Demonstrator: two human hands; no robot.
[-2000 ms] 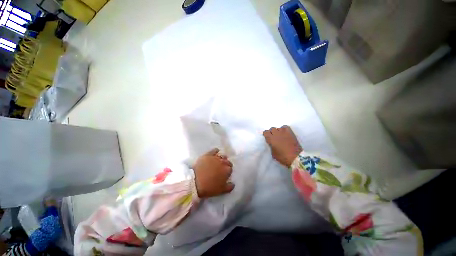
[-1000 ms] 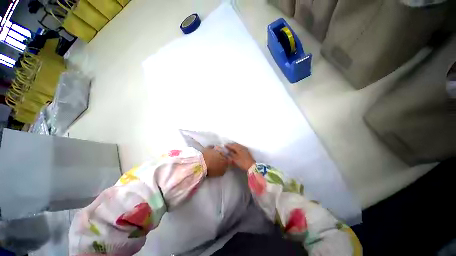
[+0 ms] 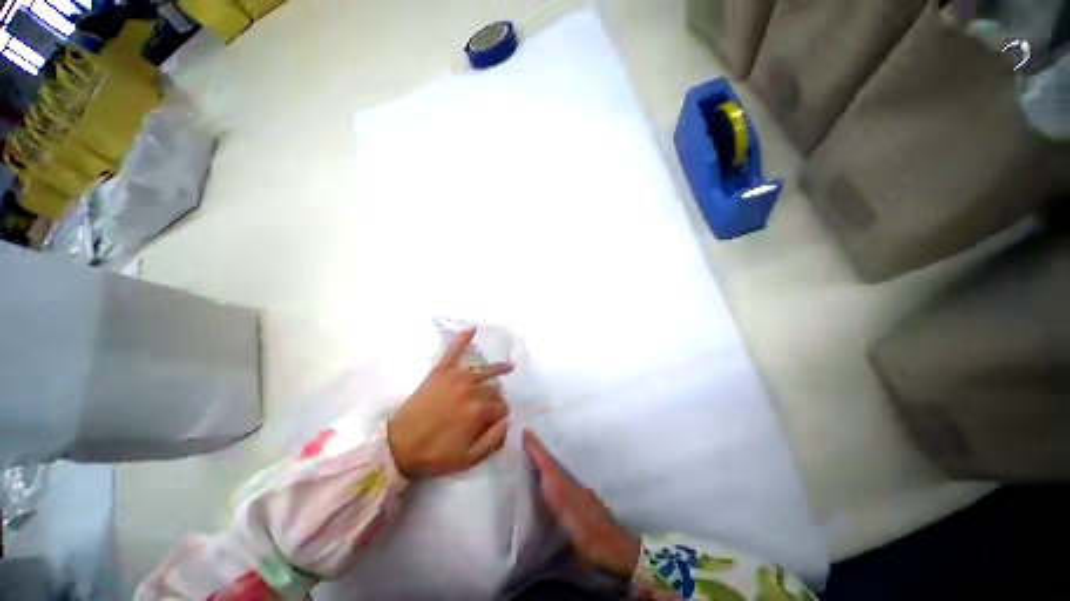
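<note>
A white paper bundle [image 3: 469, 517] lies at the near end of the white wrapping paper stack [image 3: 528, 188], close to my body. My left hand [image 3: 452, 411] rests on the bundle's upper part with fingers spread, the index finger near a folded corner. My right hand [image 3: 575, 505] lies flat along the bundle's right side, fingers extended, below and right of my left hand. Neither hand grips anything visible. What is inside the bundle is hidden. Tape on it cannot be made out.
A blue tape dispenser [image 3: 727, 164] stands right of the paper; a blue tape roll [image 3: 491, 45] lies at its far edge. Taupe bags [image 3: 927, 153] stand at right. A white wrapped block [image 3: 141, 364] is at left, yellow bags [image 3: 94, 117] and a plastic-covered item [image 3: 158, 176] at upper left.
My hands, together at the fold a second ago, are apart. My right hand has moved down along the bundle's side; my left hand has opened over its top. The camera view has shifted slightly.
</note>
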